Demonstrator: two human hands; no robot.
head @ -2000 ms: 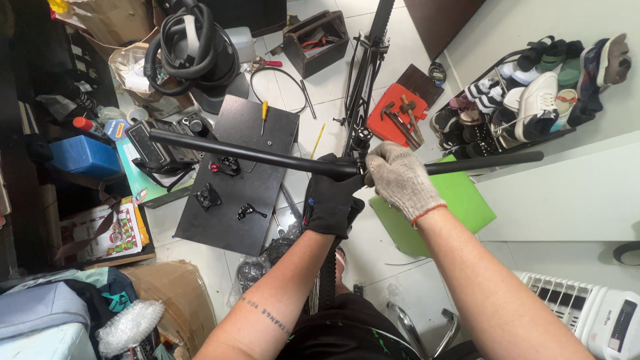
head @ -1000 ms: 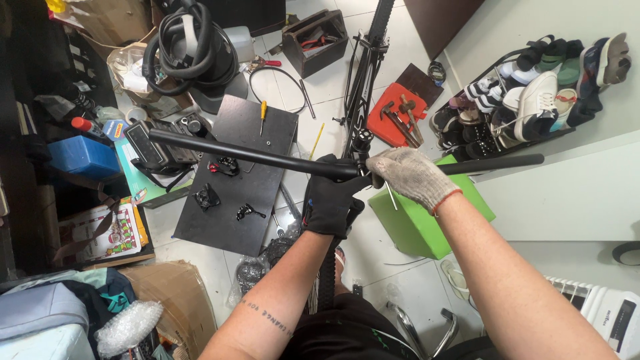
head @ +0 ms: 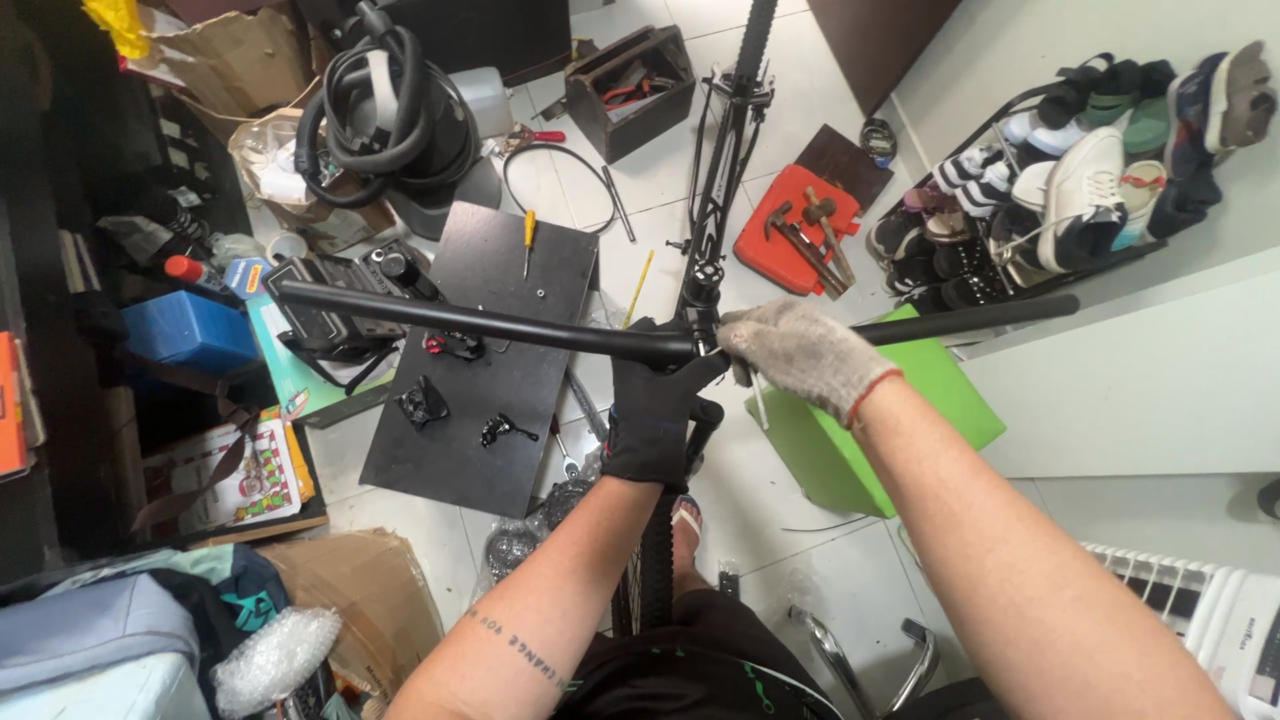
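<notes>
A black bicycle handlebar [head: 480, 322] lies across the bicycle's stem [head: 703, 290], above the frame [head: 712, 205]. My left hand [head: 655, 405], in a black glove, grips the bar and stem clamp from below, its thumb at the clamp. On the right side of the stem, my right hand [head: 800, 352], in a grey knit glove with a red cuff, has its fingers curled around a thin metal tool, perhaps a hex key [head: 760, 400], whose shaft hangs below the glove. The tool's other end is hidden by the fingers.
A black board [head: 470, 400] holds a yellow screwdriver [head: 529, 235] and small bike parts. Around me are a wooden toolbox [head: 630, 115], hammers [head: 800, 245] on a red case [head: 765, 262], a green box [head: 850, 450], a vacuum cleaner [head: 400, 130], a shoe rack [head: 1050, 265] and a cardboard box [head: 370, 590].
My right hand has shifted and turned beside the stem, and the thin tool's shaft shows below it, unlike two seconds ago. My left hand stays at the clamp.
</notes>
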